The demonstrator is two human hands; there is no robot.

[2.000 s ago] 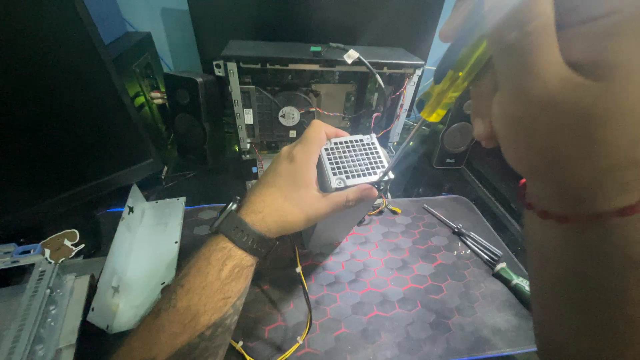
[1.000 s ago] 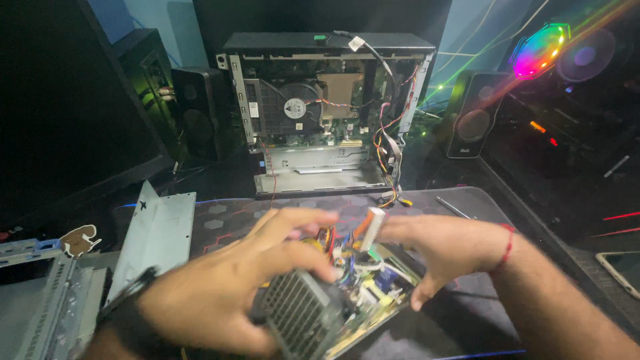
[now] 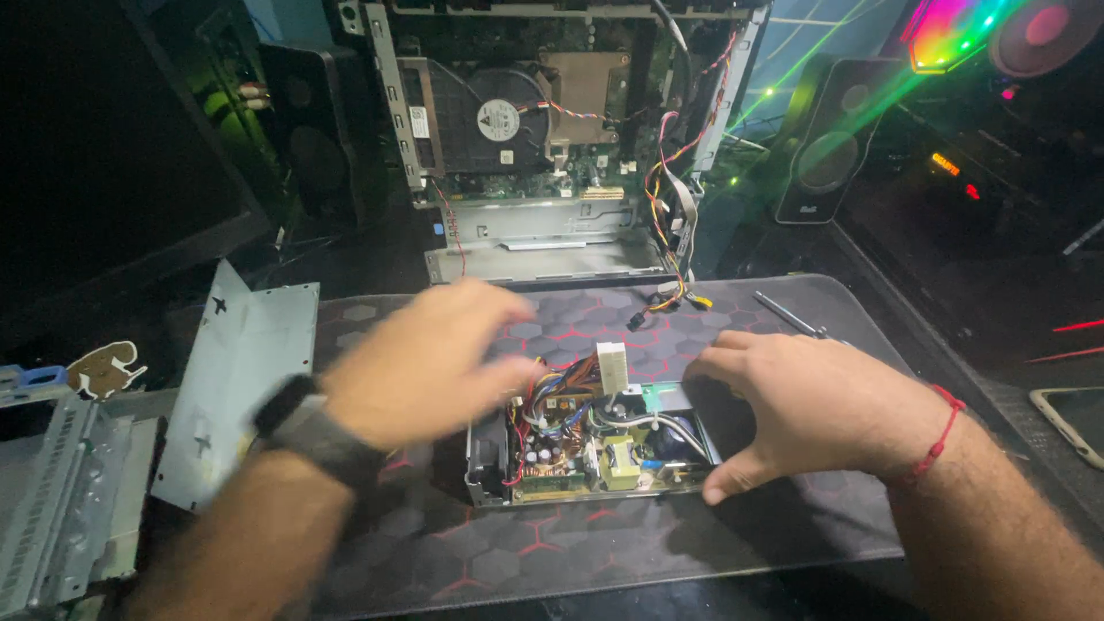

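Note:
An uncovered computer power supply lies on the patterned desk mat, its circuit board, coils and wires facing up. A white multi-pin connector stands up from its wire bundle at the back. My left hand, blurred and wearing a dark wristband, hovers over the unit's left rear side with fingers apart and holds nothing. My right hand is at the unit's right end, thumb and fingers spread around that end, with the thumb at the front corner. Whether the fingers touch the back corner is hard to tell.
Behind the mat stands an open computer case with a blower fan and loose cables. A bent metal cover and a metal drive cage are at left. A screwdriver shaft and a phone lie at right. Speakers flank the case.
The screwdriver seen in my right hand two seconds ago is no longer there. The power supply, tilted between both hands a second ago, now lies flat on the mat, and my left hand is off it.

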